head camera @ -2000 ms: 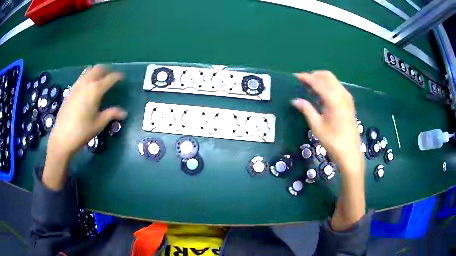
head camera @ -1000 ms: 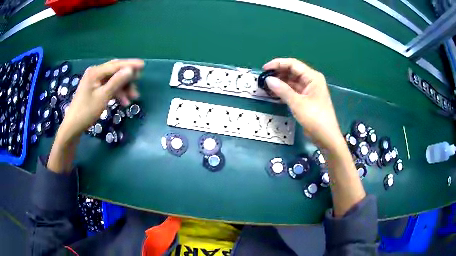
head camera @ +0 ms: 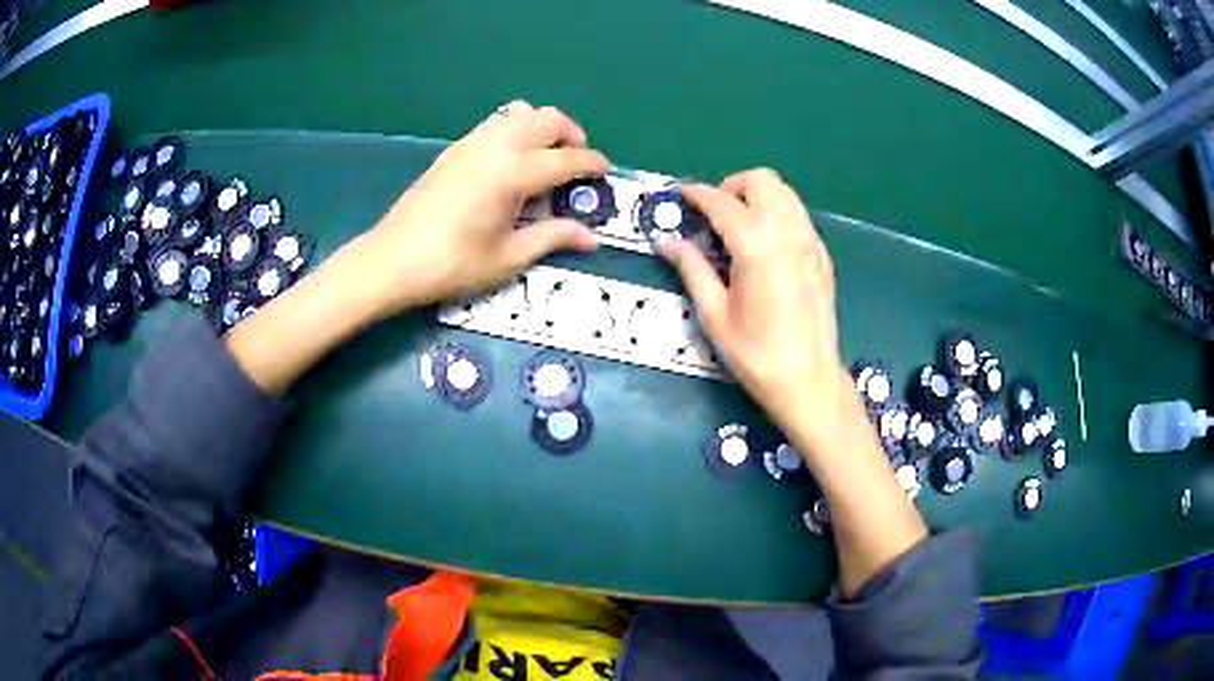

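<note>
My left hand [head camera: 486, 206] has thumb and fingers around a black speaker unit [head camera: 583, 200] on the upper white fixture strip [head camera: 623, 230]. My right hand [head camera: 766, 273] has thumb and fingers at another speaker unit [head camera: 667, 216] on the same strip, to the right of the first. Both strip ends are hidden by my hands. The lower fixture strip [head camera: 582, 313] lies nearer me, with no discs on its visible part; my right hand covers its right end.
Loose discs are heaped at left [head camera: 169, 270] and right [head camera: 968, 411]; a few lie below the strips [head camera: 553, 381]. A blue parts bin [head camera: 76, 246] stands far left. A thin stick [head camera: 1080, 395], a squeeze bottle [head camera: 1162, 426] and a dark loaded strip [head camera: 1161, 273] are at right.
My left hand has moved right from over the left heap to a disc on the upper strip. My right hand has shifted left along that strip. The view has shifted slightly.
</note>
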